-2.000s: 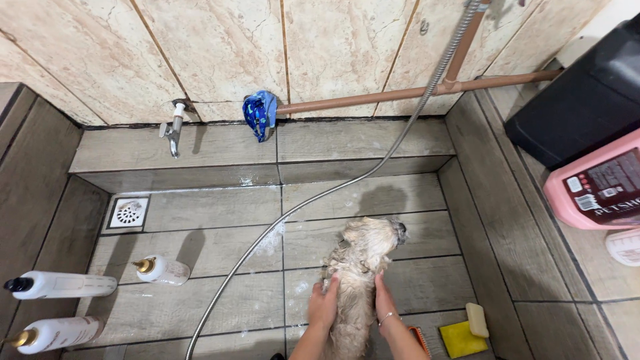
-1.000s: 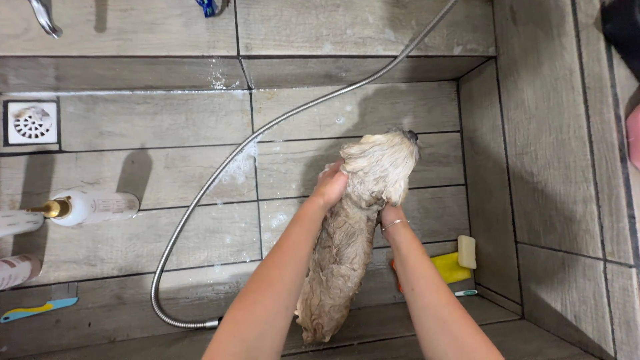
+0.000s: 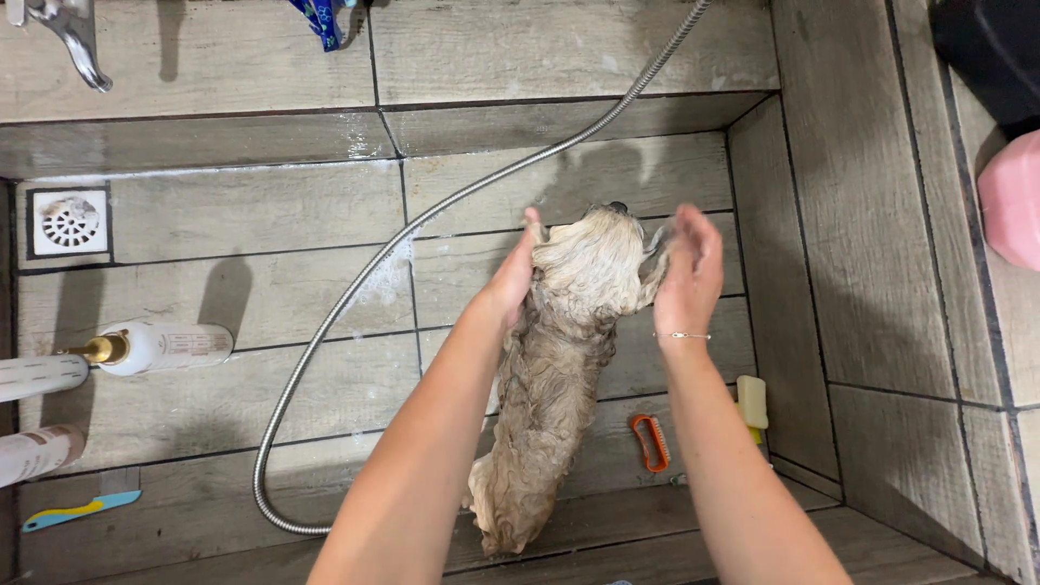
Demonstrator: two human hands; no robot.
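A small dog with wet, light fur [image 3: 552, 382] stands in the middle of the tiled basin, its nose pointing away from me. My left hand [image 3: 520, 268] lies against the left side of its head, fingers at the ear. On the other side, my right hand [image 3: 691, 272] is raised beside the right ear, slightly blurred, with a thin bracelet at the wrist; its fingers look extended and grip nothing. Whether its palm touches the ear fur is hard to tell. The dog's legs are hidden beneath the body.
A metal shower hose [image 3: 366, 280] curves left of the dog. White bottles [image 3: 171, 348], a blue and yellow comb [image 3: 81, 510] and a drain [image 3: 70, 222] are at left. An orange brush [image 3: 650, 443] and a pale bar [image 3: 752, 401] lie right, near the basin wall [image 3: 784, 309]. A faucet [image 3: 69, 36] is upper left.
My hands have moved from the dog's neck and shoulders to either side of its head, and the right one has come away from the body. The dog's head has turned from rightward to forward.
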